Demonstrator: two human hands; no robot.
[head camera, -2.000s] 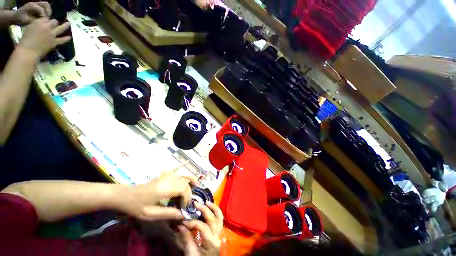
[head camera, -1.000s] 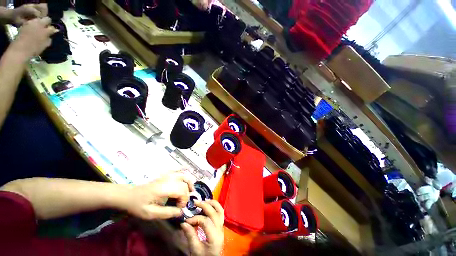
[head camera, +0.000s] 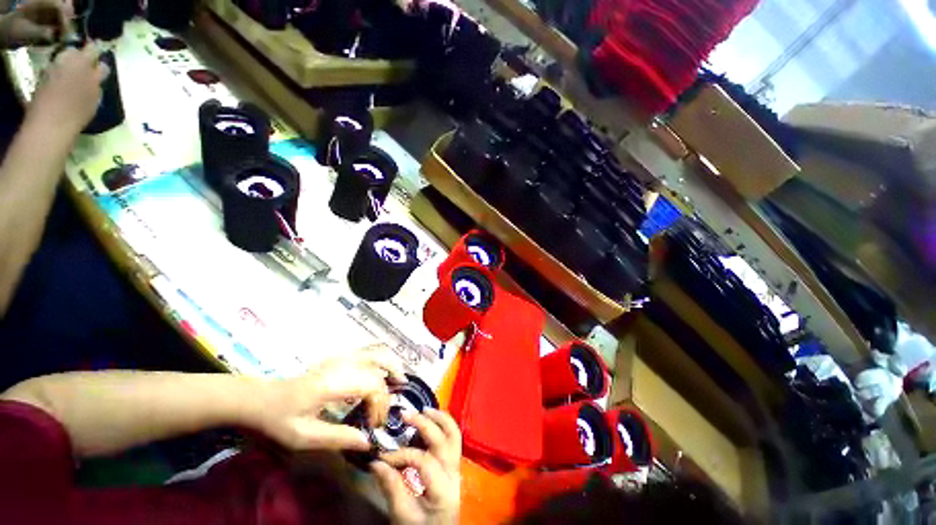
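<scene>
My left hand (head camera: 323, 405) reaches in from the left and its fingers hold the left side of a black speaker body (head camera: 419, 394) at the near table edge. My right hand (head camera: 426, 461) is below and to the right, its fingertips on the round silver-white driver (head camera: 394, 420) with a dark centre. The driver is at the open end of the black body; whether it is seated in it cannot be told. The fingers hide part of both.
Black speaker bodies (head camera: 383, 261) stand on the printed table sheet (head camera: 298, 318). Red speaker bodies (head camera: 573, 373) flank a long red case (head camera: 500, 385) on an orange sheet (head camera: 485, 492). A carton tray (head camera: 523, 241) holds black cylinders. Another person's hands (head camera: 70, 87) work at upper left.
The fingers have shifted slightly around the driver, and its face shows more between them. Both hands stay in the same place. The other person's hands at upper left have moved a little.
</scene>
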